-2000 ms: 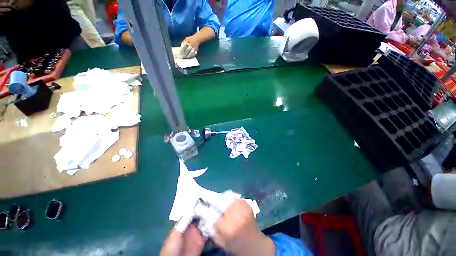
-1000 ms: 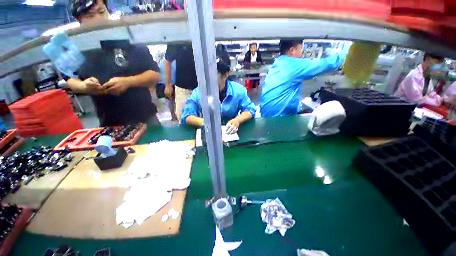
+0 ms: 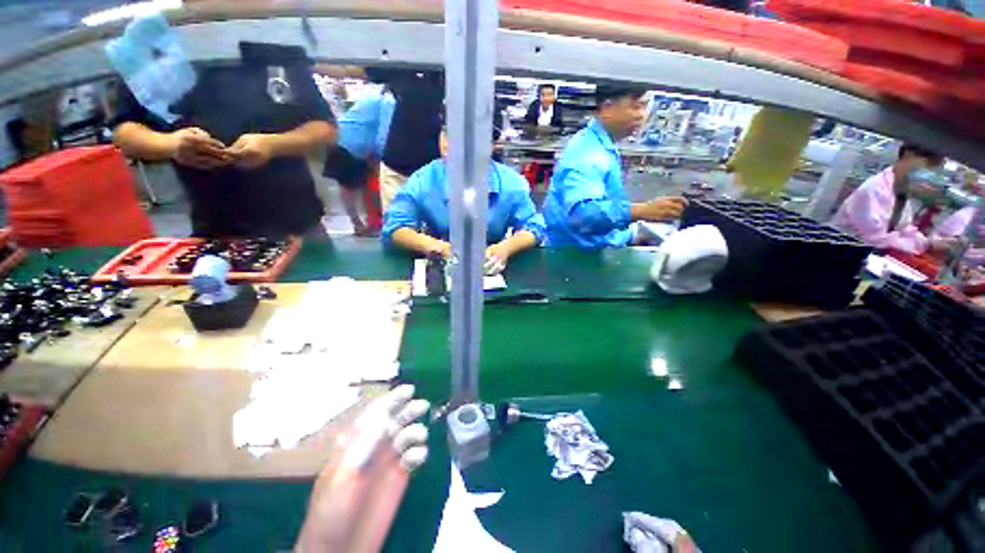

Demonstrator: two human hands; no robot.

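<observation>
My left hand (image 3: 373, 459) is raised over the bench, left of the metal post's foot, with white finger cots on its fingertips; it looks empty, fingers apart. My right hand (image 3: 685, 541) is mostly cut off by the bottom edge; a fingertip shows against a crumpled wiping cloth (image 3: 648, 531). The white spread cloth (image 3: 464, 524) lies at the bottom centre, its point near the whitish bottle (image 3: 469, 434). A small group of dark watch heads (image 3: 119, 516) lies at the lower left, beside one with a lit, colourful screen (image 3: 165, 540).
A metal post (image 3: 467, 216) stands behind the bottle. A crumpled used cloth (image 3: 577, 445) lies right of it. A white cloth pile (image 3: 308, 367) is on the brown board (image 3: 140, 421). Black compartment trays (image 3: 864, 400) fill the right side. Several people are across the bench.
The view has tilted up from the bench. My hands, together at the cloth earlier, are now apart, the left one raised. A lit watch head now shows by the dark ones.
</observation>
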